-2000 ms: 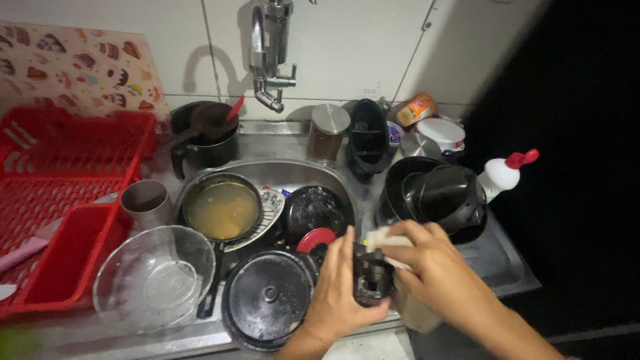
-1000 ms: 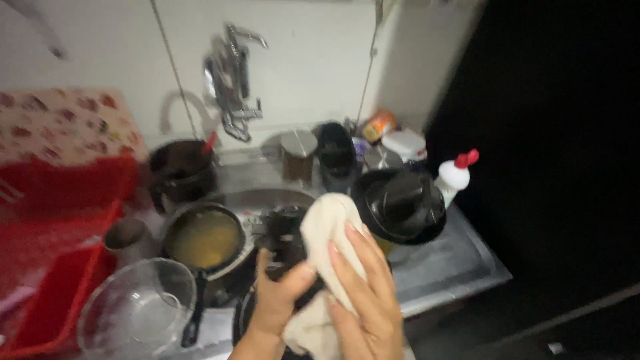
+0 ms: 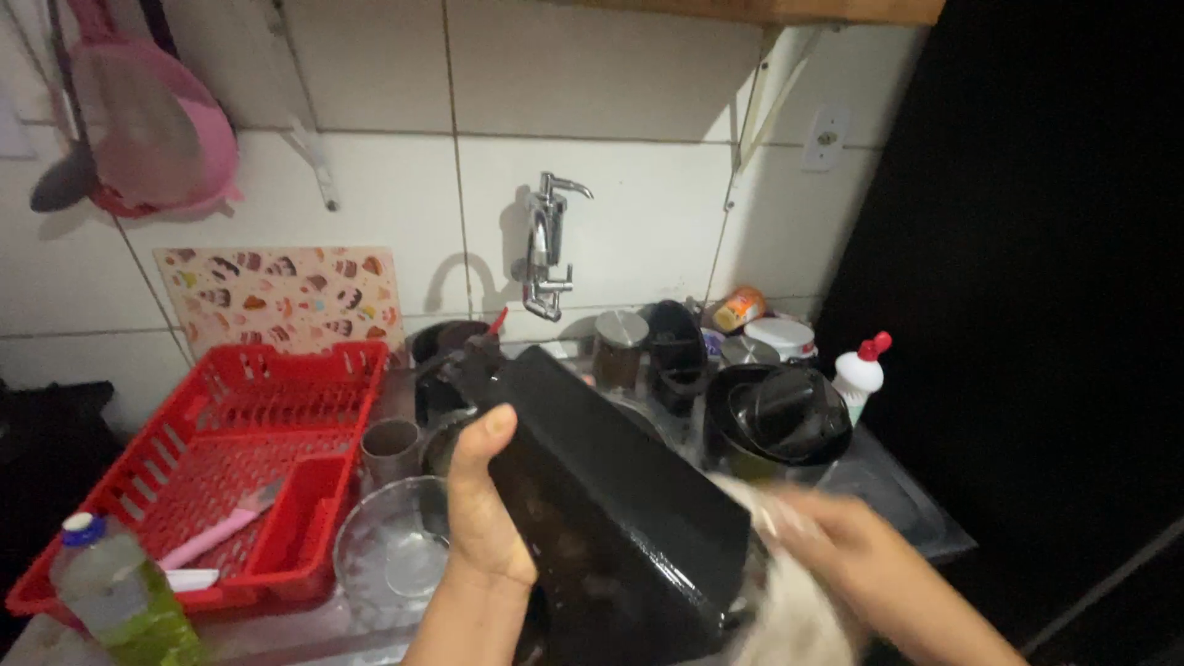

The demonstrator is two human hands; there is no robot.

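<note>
My left hand (image 3: 486, 518) grips a large black glossy object (image 3: 629, 481) with flat faces, held tilted over the sink; its exact kind is not clear. Its wet-looking lower edge shines. In my right hand (image 3: 832, 536) is a cream cloth (image 3: 795, 601), bunched against the lower right end of the black object and blurred. Behind and left of the black object lies a clear glass bowl (image 3: 393, 546). Much of the sink is hidden by the black object.
A red plastic dish rack (image 3: 324, 518) stands left, a bottle of green liquid (image 3: 125, 592) before it. A metal cup (image 3: 390, 444), black containers (image 3: 777, 416), a lidded jar (image 3: 620, 347) and a white bottle with red cap (image 3: 858, 379) surround the sink. A chrome faucet (image 3: 546, 250) is on the wall.
The large black object now stands tilted in front of me in my left hand. The cloth has moved right with my right hand. The view has shifted to show more wall and the left side.
</note>
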